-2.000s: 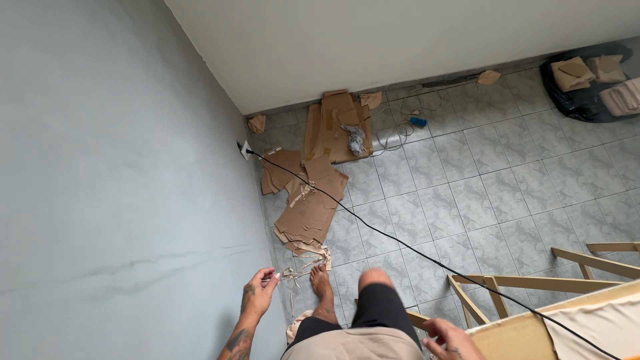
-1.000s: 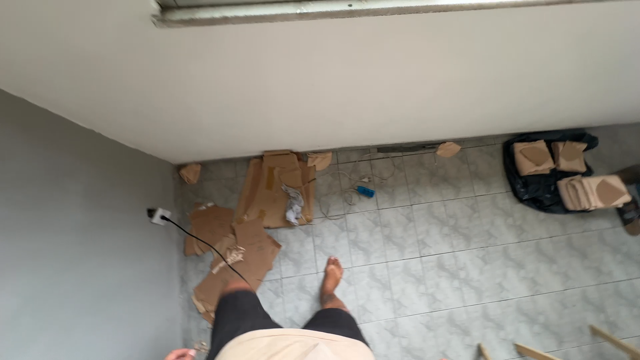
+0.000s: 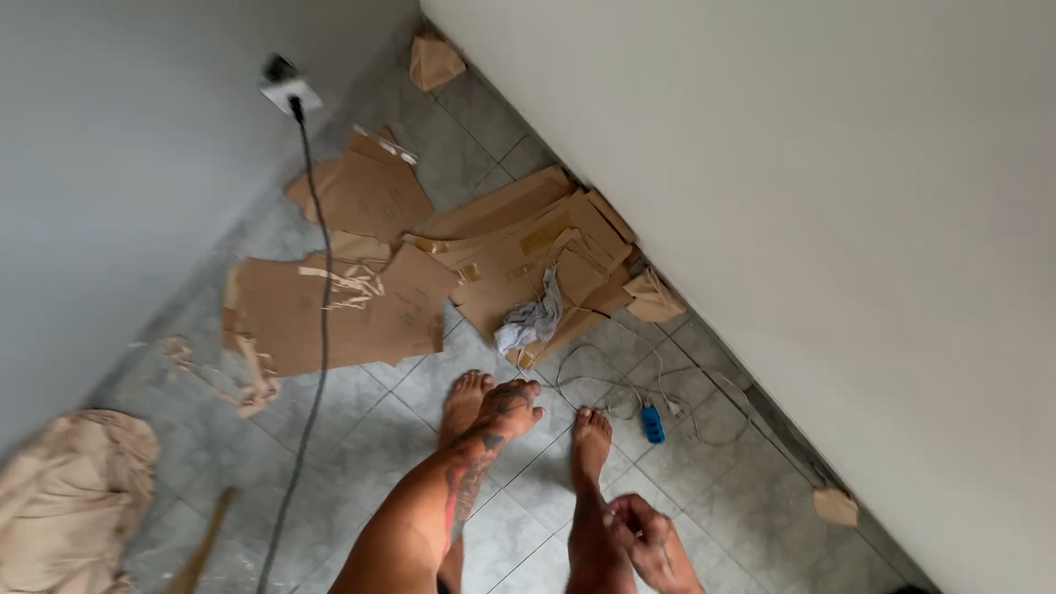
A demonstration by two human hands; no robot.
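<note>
My left hand [image 3: 510, 410] reaches forward above my foot, its thumb and forefinger apart and nothing visible between them. Just beyond it, a crumpled grey-white rag [image 3: 532, 320] lies on flattened cardboard [image 3: 540, 235]. My right hand [image 3: 648, 535] is lower down, beside my shin, with curled, slightly parted fingers and no object visible in it. Between the right hand and the wall, a blue power strip [image 3: 652, 424] lies on the tiles among loops of thin cable [image 3: 606, 381]. Torn paper strips [image 3: 351, 285] rest on another cardboard sheet [image 3: 355, 326] at the left.
A black cord [image 3: 318, 363] runs from the wall socket [image 3: 290, 91] across the left side. Beige cloth [image 3: 78, 503] is bunched at the lower left, near a wooden piece [image 3: 202, 544]. Folded brown pieces [image 3: 435, 63] lie along the wall.
The view has swung toward the corner. My left hand, low at the frame's edge a second ago, now extends forward. My right hand has come back into view.
</note>
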